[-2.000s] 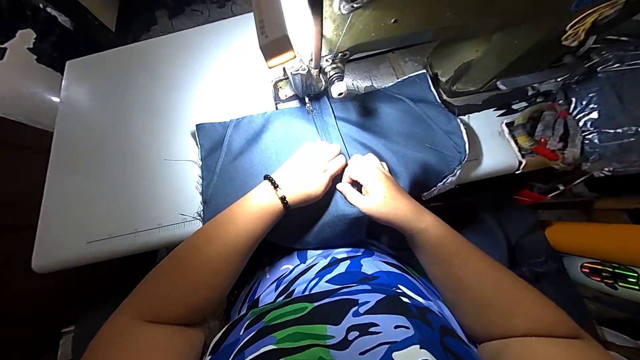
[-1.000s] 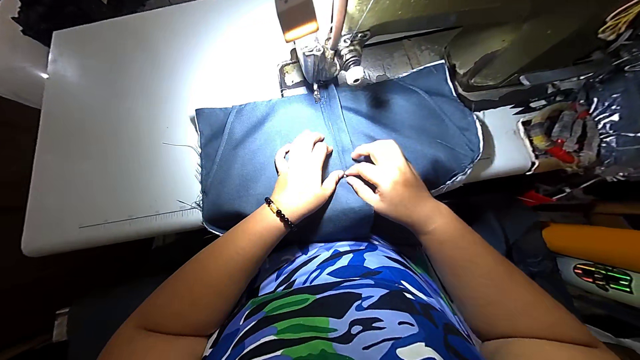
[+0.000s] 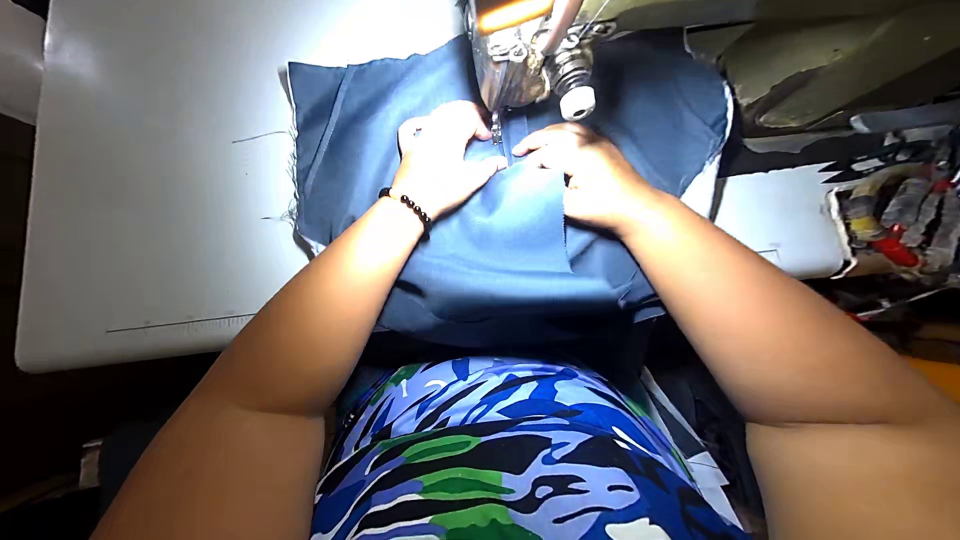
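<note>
Dark blue fabric (image 3: 495, 247) with seams and frayed edges lies over the sewing machine's bed, its front part hanging toward my lap. The presser foot (image 3: 496, 129) of the sewing machine (image 3: 517, 64) is over the fabric. My left hand (image 3: 446, 154), with a black beaded bracelet (image 3: 406, 204) at the wrist, rests on the fabric just left of the foot, fingers apart. My right hand (image 3: 589, 172) is just right of the foot, its fingers on a folded edge of the fabric. Part of that hand is under the fabric.
The white tabletop (image 3: 150, 187), with a printed ruler scale (image 3: 180, 324), extends to the left. The machine's round white-tipped knob (image 3: 577, 103) is close above my right hand. At the right is a holder with several spools or rolls and a red object (image 3: 896, 246).
Both hands have moved forward over the fabric to the presser foot. The fabric has moved farther under the machine head, and its front part is now bunched in folds.
</note>
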